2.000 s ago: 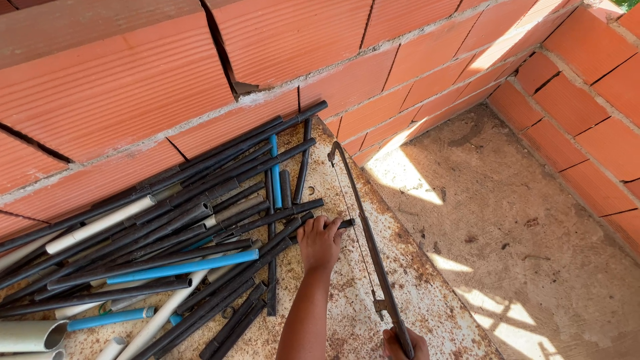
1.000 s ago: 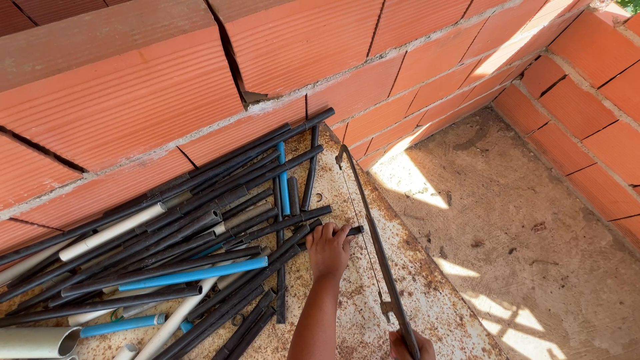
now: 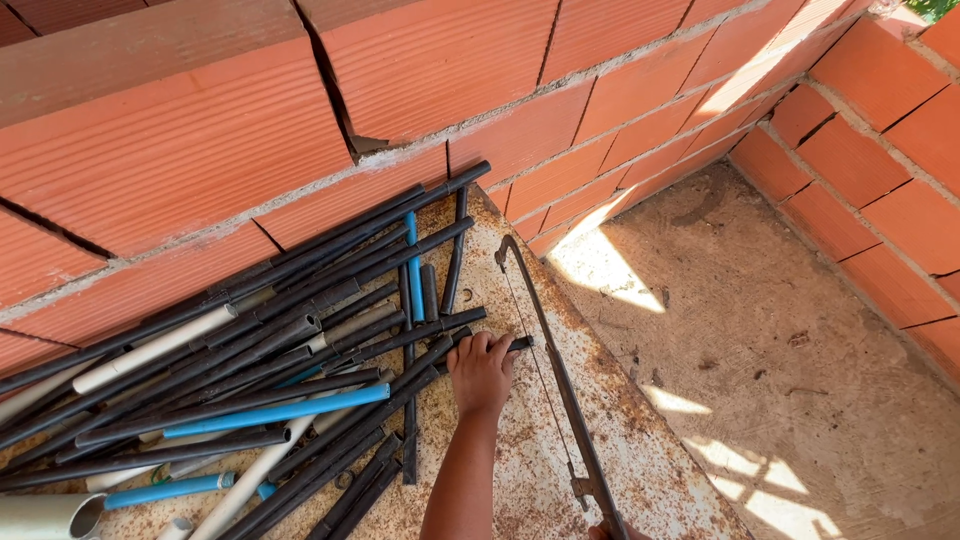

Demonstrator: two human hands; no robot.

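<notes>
A short black plastic pipe (image 3: 519,343) lies under my left hand (image 3: 481,371), which grips it and presses it down on the rusty metal tabletop (image 3: 525,465). Only the pipe's end sticks out to the right of my fingers. Across that end runs the thin blade of a hacksaw (image 3: 564,390), close to the tip. My right hand (image 3: 616,531), mostly cut off by the bottom edge of the view, is closed around the saw's handle end. How deep the blade sits in the pipe cannot be seen.
Many loose black, blue (image 3: 277,411) and white (image 3: 154,349) plastic pipes are heaped to the left, beside a hollow-brick wall (image 3: 450,67). A wider pale pipe (image 3: 45,516) lies at the bottom left. Beyond the tabletop's right edge is a lower concrete floor (image 3: 750,315).
The saw stays across the pipe's end, with little plain change in its place. My left hand keeps its hold on the pipe.
</notes>
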